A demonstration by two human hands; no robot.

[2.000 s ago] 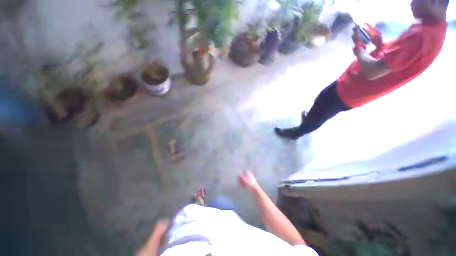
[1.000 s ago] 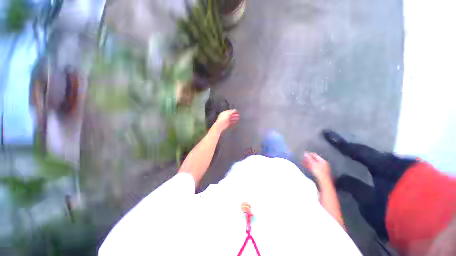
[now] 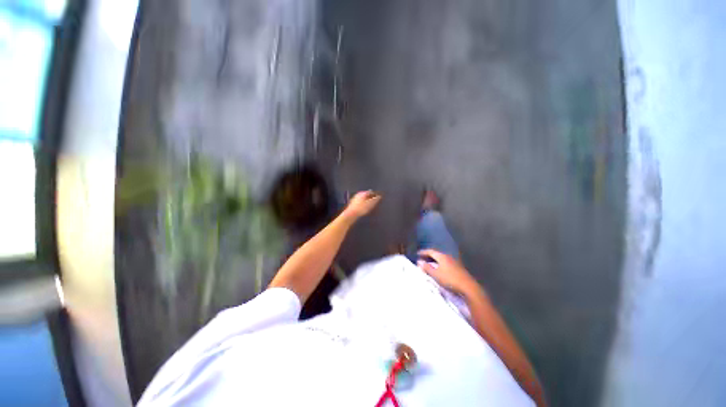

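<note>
My left hand (image 3: 364, 202) hangs in front of my body, left of centre, at the end of a bare forearm. Its fingers look loosely curled and I see nothing held in it. My right hand (image 3: 443, 269) is low near my front, over the hem of my white shirt (image 3: 318, 358) and my jeans leg. Its fingers are partly spread and nothing shows in it. A red cord with a round pendant (image 3: 406, 356) hangs on my chest.
The grey floor (image 3: 478, 103) runs ahead, blurred. A dark round pot (image 3: 300, 197) and blurred green plants (image 3: 211, 199) stand on my left. A pale wall (image 3: 677, 199) is on the right, and a window (image 3: 20, 199) at the far left.
The person in red and the plant at the top have left the view. A window and wall show on the left. My right hand has moved inward; one foot shows ahead.
</note>
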